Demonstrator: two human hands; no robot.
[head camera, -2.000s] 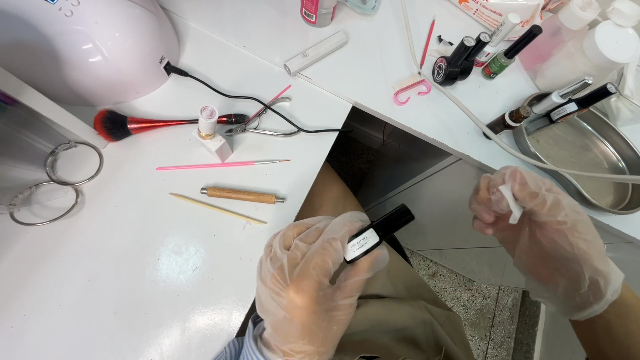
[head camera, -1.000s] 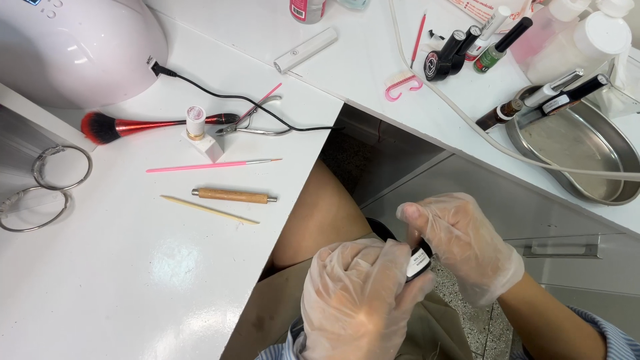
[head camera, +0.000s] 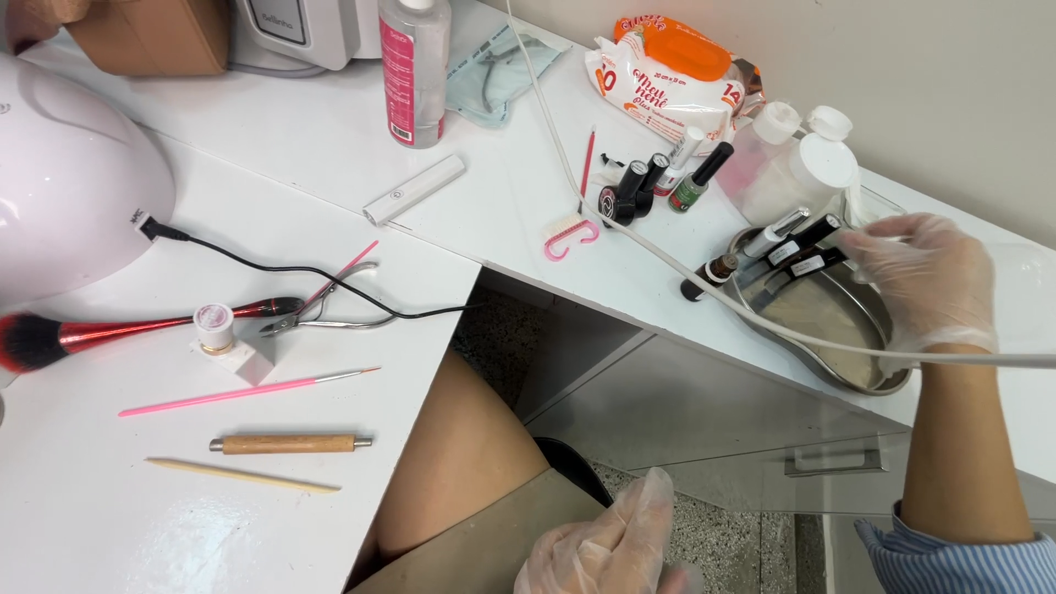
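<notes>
My right hand (head camera: 928, 276), in a clear plastic glove, is at the right end of a kidney-shaped metal tray (head camera: 895, 384). Its fingertips are beside a black bottle with a white label (head camera: 813, 262); whether they touch or hold it cannot be told. Another black bottle (head camera: 792, 247) and a silver-capped one (head camera: 775, 233) lean in the tray. A small dark brown bottle (head camera: 709, 276) stands at the tray's left side. My left hand (head camera: 606, 544), gloved too, is over my lap at the bottom edge, fingers together; its palm is hidden.
A white cable (head camera: 676, 264) crosses above the tray. Nail polish bottles (head camera: 693, 186), a pink nail brush (head camera: 571, 235) and a wet wipes pack (head camera: 672, 82) lie behind. On the left are a nail lamp (head camera: 74, 181), cuticle nippers (head camera: 330, 309), a pink thin brush (head camera: 239, 394) and a wooden stick (head camera: 243, 474).
My right hand has moved from my left hand over my lap to the tray. The black bottle held in my left hand before no longer shows there. The view has shifted.
</notes>
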